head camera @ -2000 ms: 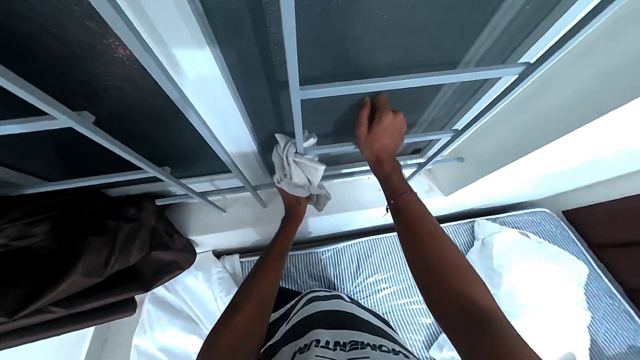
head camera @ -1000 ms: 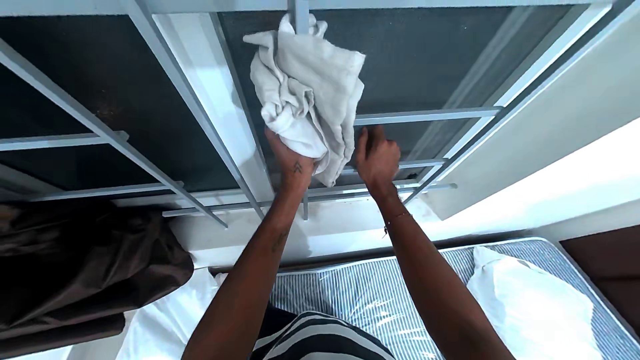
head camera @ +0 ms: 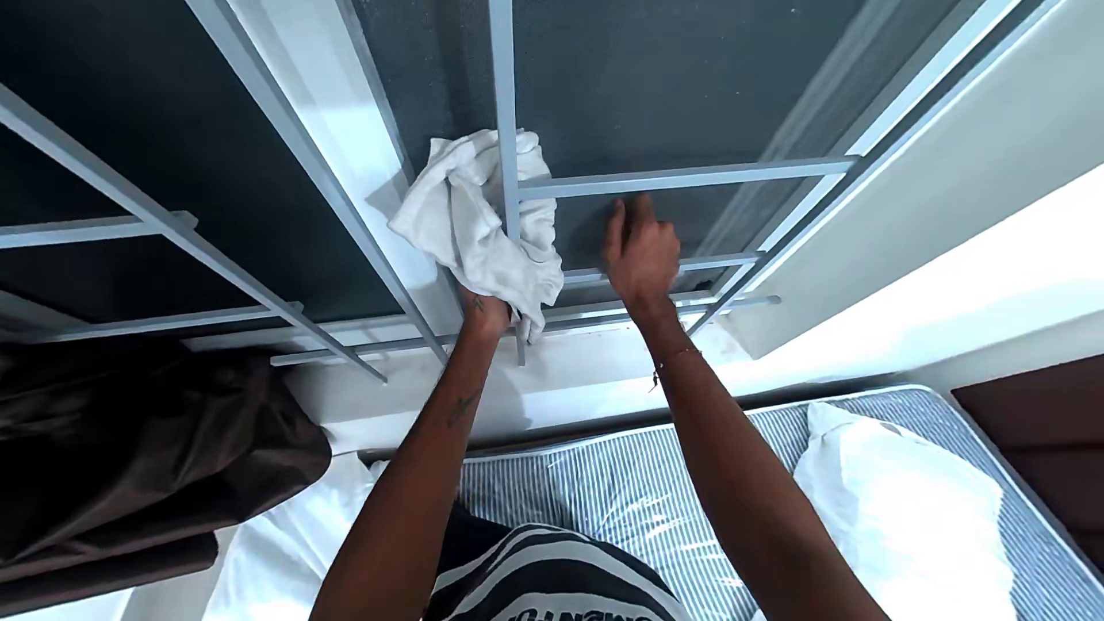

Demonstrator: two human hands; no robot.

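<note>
A crumpled white cloth hangs around an upright bar of the grey metal window grille. My left hand holds its lower end, with the fingers mostly hidden beneath the folds. To the right, my right hand is between two horizontal bars, in front of the dark window pane. Its thumb and a finger point up, and no object shows in it; whether it touches the glass is unclear.
Below the window lie a ledge and a striped mattress with a plastic-like sheen. A white pillow rests on the mattress at right. Dark brown fabric bunches at the left, beside white fabric.
The cloth and my left hand were lower two seconds ago, rose along the upright bar, and are now lower than one second ago. My right hand stays near the lower bars.
</note>
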